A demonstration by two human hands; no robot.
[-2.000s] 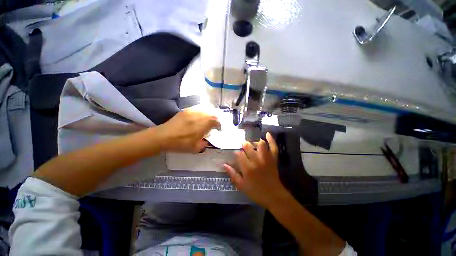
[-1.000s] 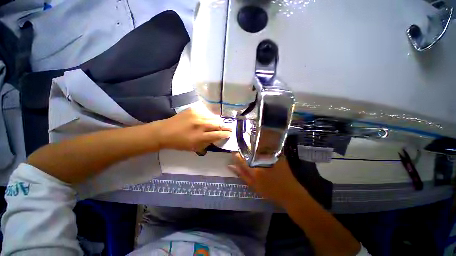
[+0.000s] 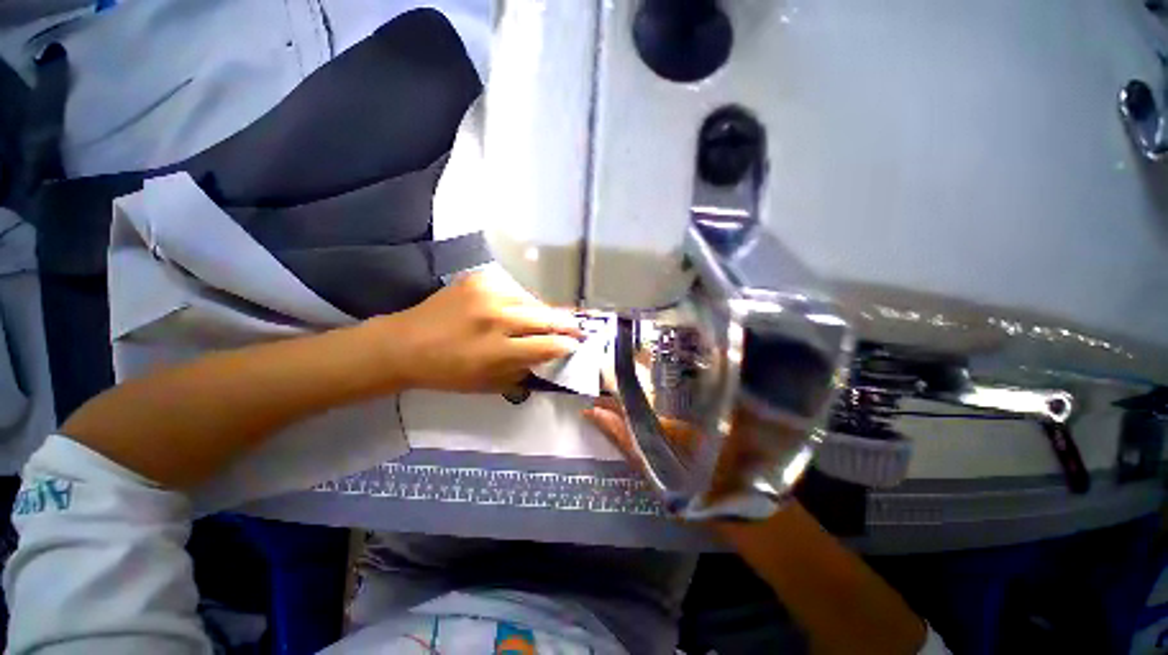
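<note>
My left hand (image 3: 477,335) is closed on the edge of a light grey panel (image 3: 574,369), left of the needle area under the white sewing machine head (image 3: 948,154). A dark edge shows under its fingers. My right hand (image 3: 624,429) is low in front of the needle area. The shiny metal take-up guard (image 3: 781,384) covers most of it, so its grip is hidden. The presser foot and needle cannot be made out clearly. A dark grey panel (image 3: 346,128) and folded pale cloth (image 3: 211,275) lie left of the machine.
More pale cloth (image 3: 192,77) is piled at the upper left. The ruled grey table edge (image 3: 512,489) runs along the front. Dark red snips (image 3: 1066,458) lie at the right, partly behind a metal part. Blue plastic (image 3: 297,582) shows below the table.
The view has moved closer to the machine head, which looks larger. The guard now covers much of my right hand and the dark piece at right. My left hand has shifted slightly toward the needle area.
</note>
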